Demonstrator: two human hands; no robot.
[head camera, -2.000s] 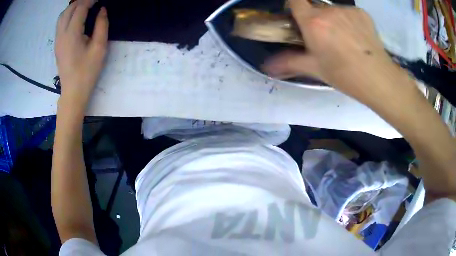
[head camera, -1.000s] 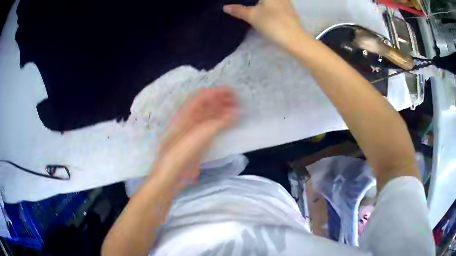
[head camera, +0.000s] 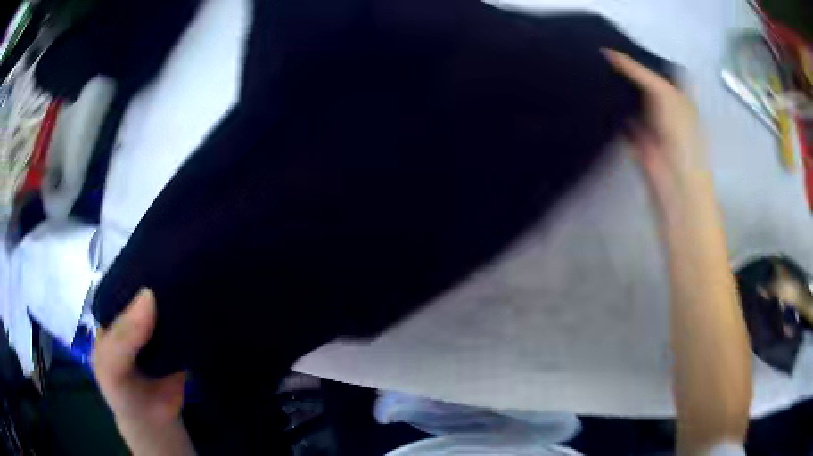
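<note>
A large black cut piece (head camera: 383, 169) is spread between my two hands over the white-covered table (head camera: 553, 312). My left hand (head camera: 138, 365) grips its lower left corner, near the table's left end. My right hand (head camera: 660, 120) holds its upper right edge, with a finger and part of the hand against the cloth. The piece hangs down past the table's front edge at lower left. Its far edge is cut off by the top of the picture. The picture is blurred by motion.
The iron (head camera: 780, 307) rests on the right side of the table, partly cut off by the picture's edge. Assorted tools lie at the upper right. Dark cloth (head camera: 116, 40) is at the upper left. A red item (head camera: 40, 147) and white material are at the far left.
The iron was first in my right hand, then set down at right. My left hand has gone from blurred above the table to gripping the piece's left corner. The view has swung left.
</note>
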